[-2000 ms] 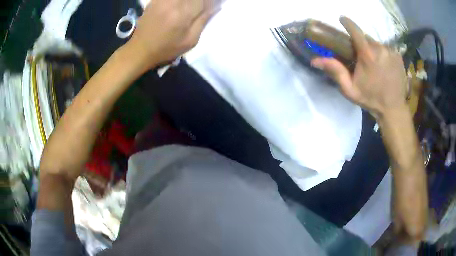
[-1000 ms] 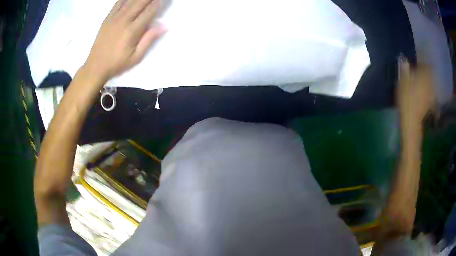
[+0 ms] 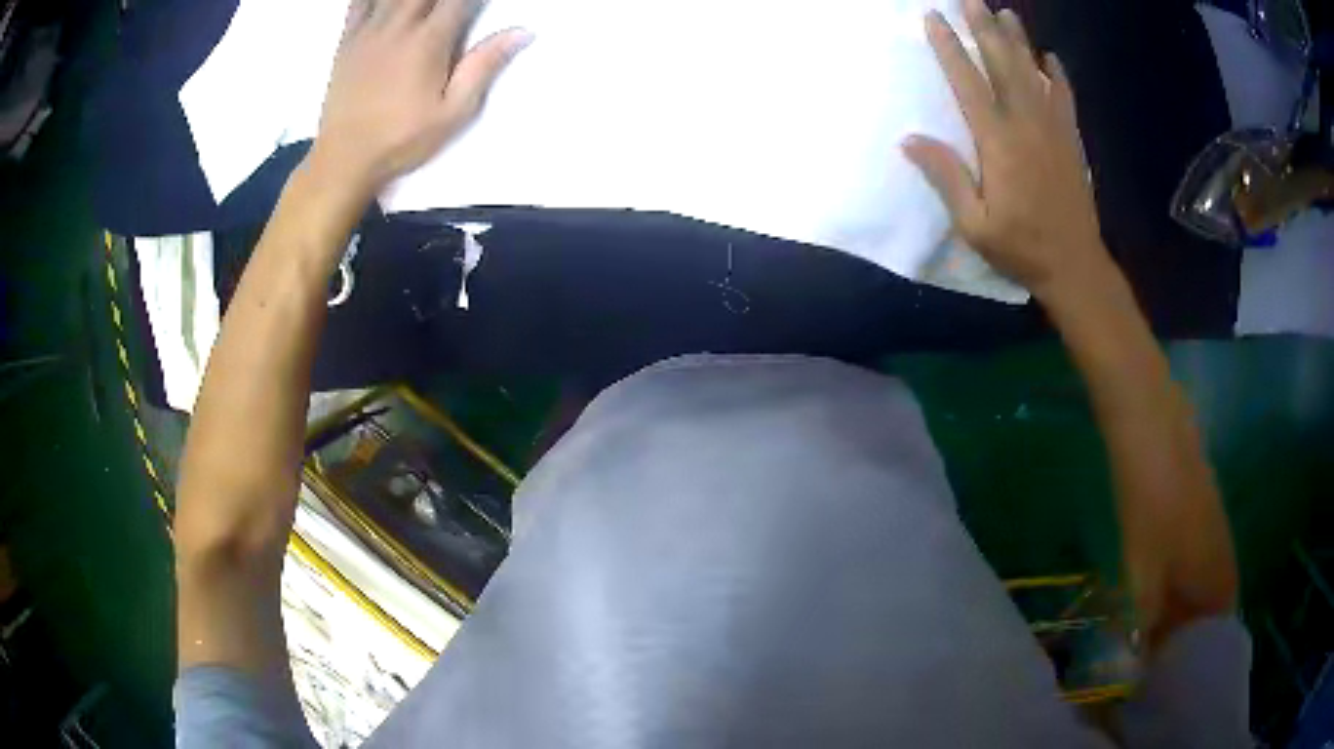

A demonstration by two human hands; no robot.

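A white garment panel (image 3: 688, 117) lies across the dark pressing cover (image 3: 585, 293), very bright and cut off by the top edge. My left hand (image 3: 402, 88) lies flat on its left part, fingers apart, fingertips at the picture's top edge. My right hand (image 3: 1017, 161) lies flat on its right part, fingers spread. Neither hand is closed on anything. The steam iron (image 3: 1251, 190) stands apart at the far right on a pale rest sheet (image 3: 1287, 293). A small white ring (image 3: 345, 275), perhaps a tape roll, is partly hidden by my left forearm.
A white scrap (image 3: 468, 264) and a loose thread (image 3: 735, 293) lie on the dark cover near its front edge. A yellow-framed cart (image 3: 388, 549) with white cloth is below left. Another yellow frame (image 3: 1090, 691) shows below right. The floor is green with yellow-and-black marking.
The iron was in my right hand on the panel and now stands at the far right. My right hand has come back onto the panel. The panel's left part has shifted right.
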